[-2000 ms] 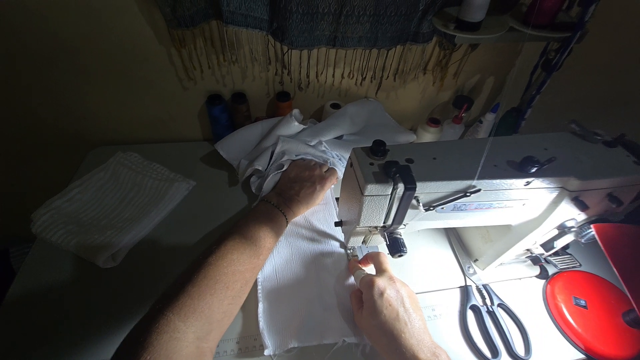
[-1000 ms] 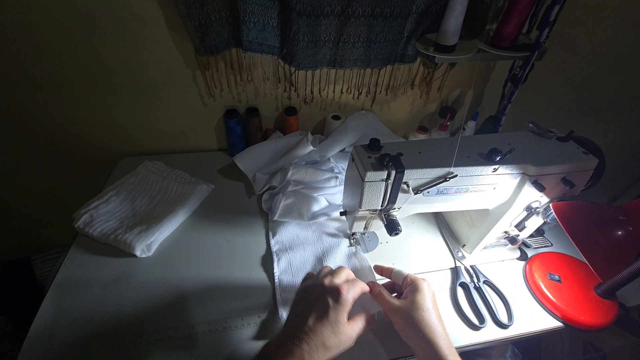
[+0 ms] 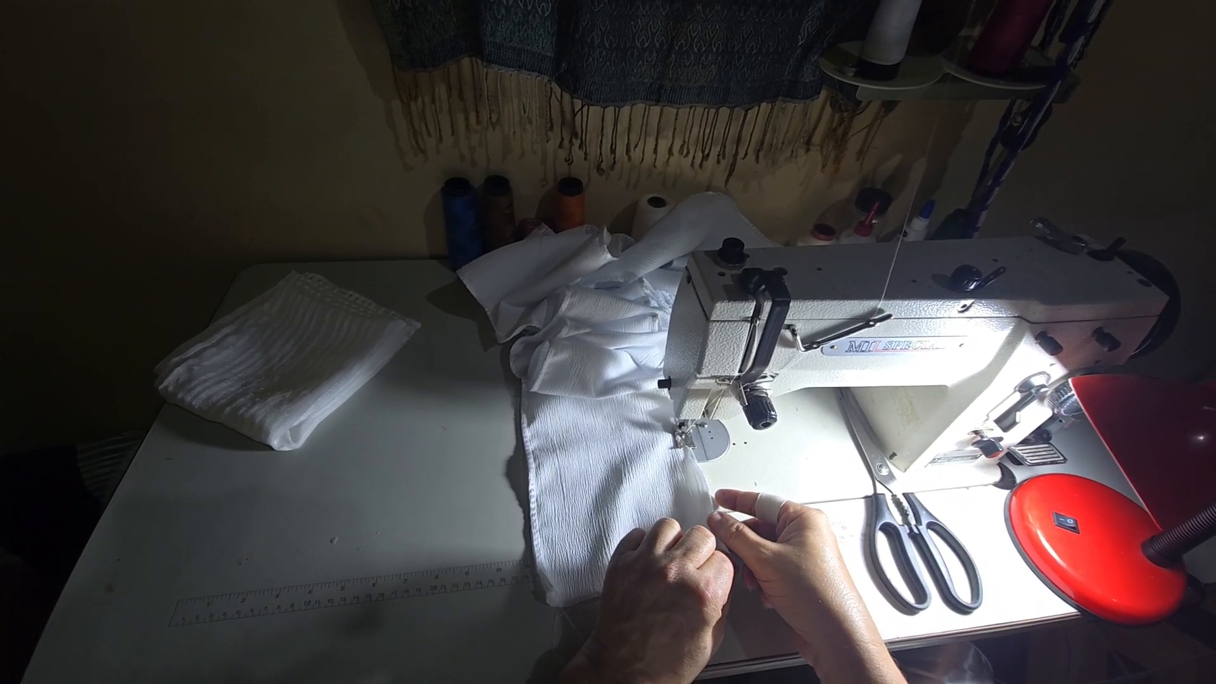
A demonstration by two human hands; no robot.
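White crinkled fabric (image 3: 608, 475) lies along the left of an industrial sewing machine (image 3: 855, 323), bunched up behind and flat toward me. Its right edge runs by the presser foot (image 3: 686, 435). Near the table's front edge, my left hand (image 3: 665, 594) has curled fingers that pinch the fabric's right edge. Touching it on the right, my right hand (image 3: 784, 560) holds the same edge between thumb and index finger; a light wrap is round one of its fingers. The fingertips of my left hand are partly hidden.
Black-handled scissors (image 3: 917, 551) lie right of my hands, near a red lamp base (image 3: 1092, 546). Folded white fabric (image 3: 290, 356) is at the left, behind a ruler (image 3: 351, 591). Thread spools (image 3: 461, 223) stand along the wall below a fringed cloth (image 3: 617, 57).
My left hand has moved from the bunched fabric beside the machine to the front edge, next to my right hand. My right hand has drawn back from the presser foot. The view has shifted.
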